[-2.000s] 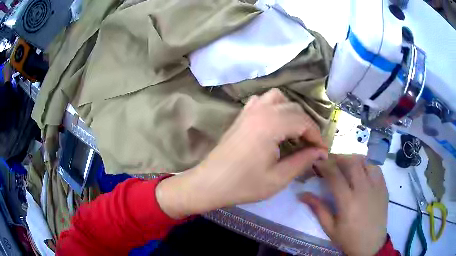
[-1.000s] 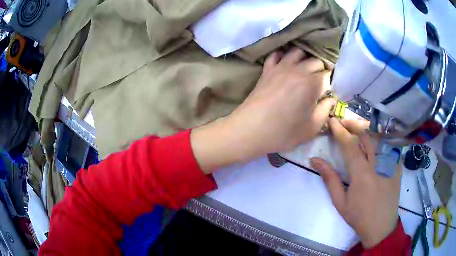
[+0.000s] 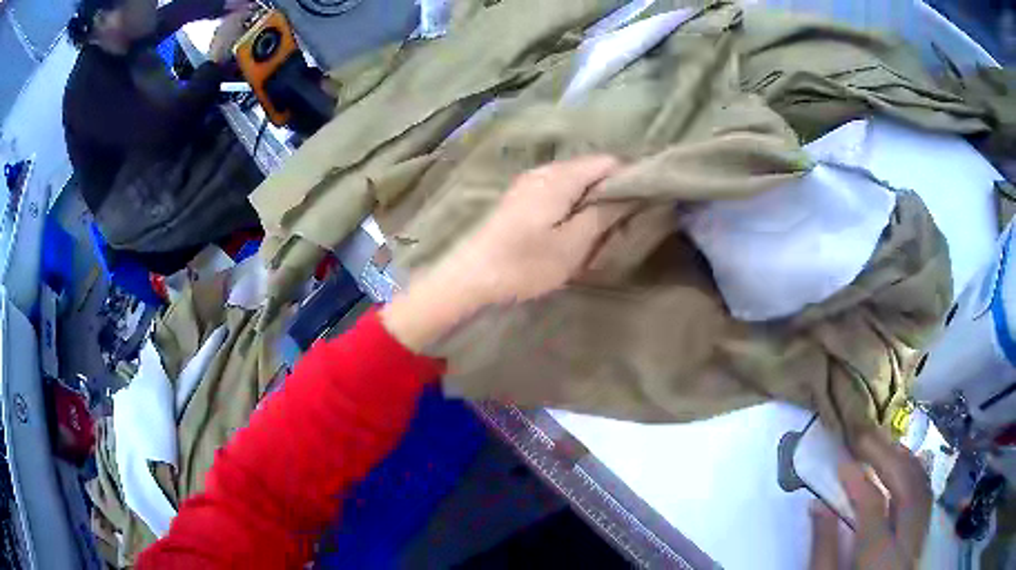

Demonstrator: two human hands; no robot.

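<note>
A large khaki cloth [image 3: 657,356] with a white-backed piece [image 3: 797,239] lies bunched across the table, left of the sewing machine [image 3: 980,334]. My left hand [image 3: 535,239] grips a fold of the khaki cloth near its middle. My right hand [image 3: 891,501] is at the lower right, near the yellow part [image 3: 900,420] by the needle area. Its fingers touch or lie close to the cloth's edge there; whether they hold it is unclear. The needle area is mostly hidden.
A ruler tape [image 3: 590,490] runs along the table's front edge. A khaki and white pile [image 3: 150,418] hangs low at the left. An orange-black device [image 3: 267,61] stands at the upper left. A person in dark clothes [image 3: 145,134] sits beyond it.
The view has swung left. My left hand has moved from the needle area leftward onto the cloth and taken hold of a fold. The white-backed piece is shifted and the cloth more bunched.
</note>
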